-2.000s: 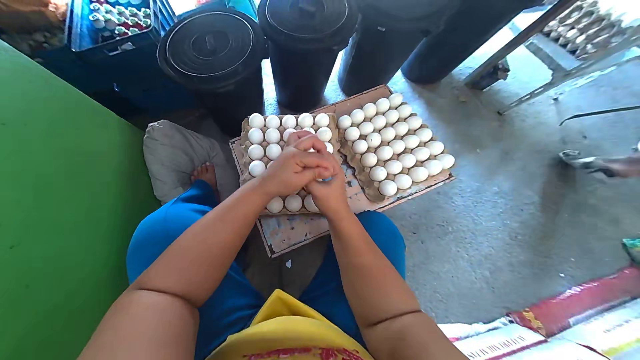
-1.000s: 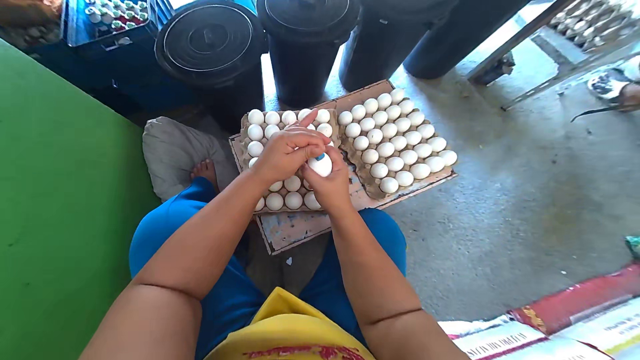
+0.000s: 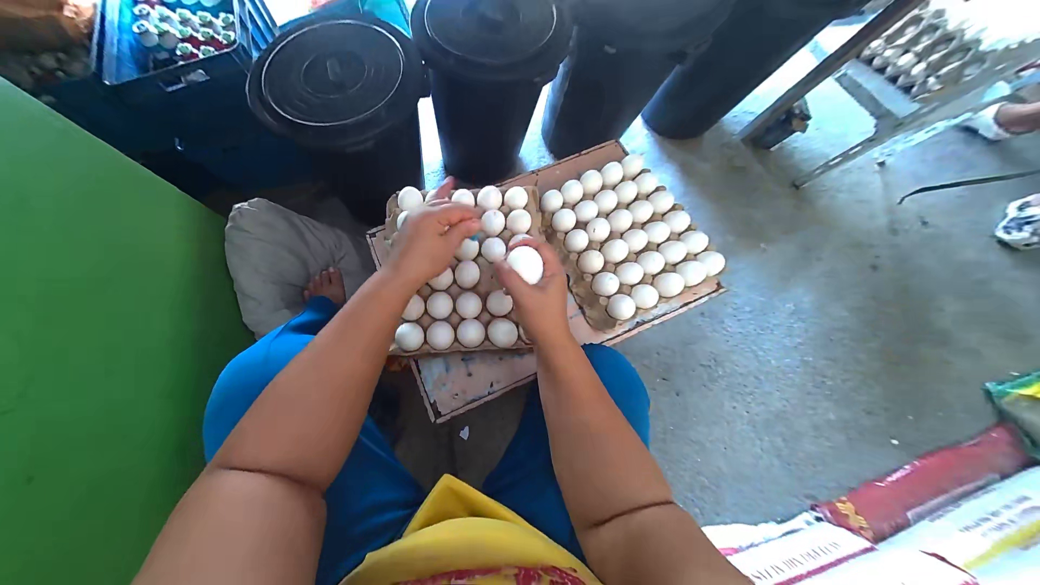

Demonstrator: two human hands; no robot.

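My right hand [image 3: 536,284] holds a white egg [image 3: 526,265] between thumb and fingers, above the right side of the left egg tray. To its left, my left hand [image 3: 435,240] is bent over the same tray, with a small blue item [image 3: 474,237] at its fingertips; what it is cannot be told. The left cardboard egg tray [image 3: 479,286] carries rows of white eggs, partly hidden by my hands. Beside it lies a second cardboard egg tray [image 3: 600,315] full of white eggs. Both trays rest on a worn, paint-flecked board [image 3: 471,382] before my knees.
Black lidded bins [image 3: 333,73] stand behind the trays. A green panel [image 3: 97,341] rises at the left, near a grey cushion [image 3: 280,260]. Blue crates [image 3: 175,77] are at the upper left, a metal-legged table [image 3: 837,73] at the upper right. Printed sacks [image 3: 934,487] lie lower right. Another person's foot [image 3: 995,122] shows at right.
My hands were clasped together two seconds ago, then held around an egg. Now they are apart: the left has moved left, and the egg stays in the right.
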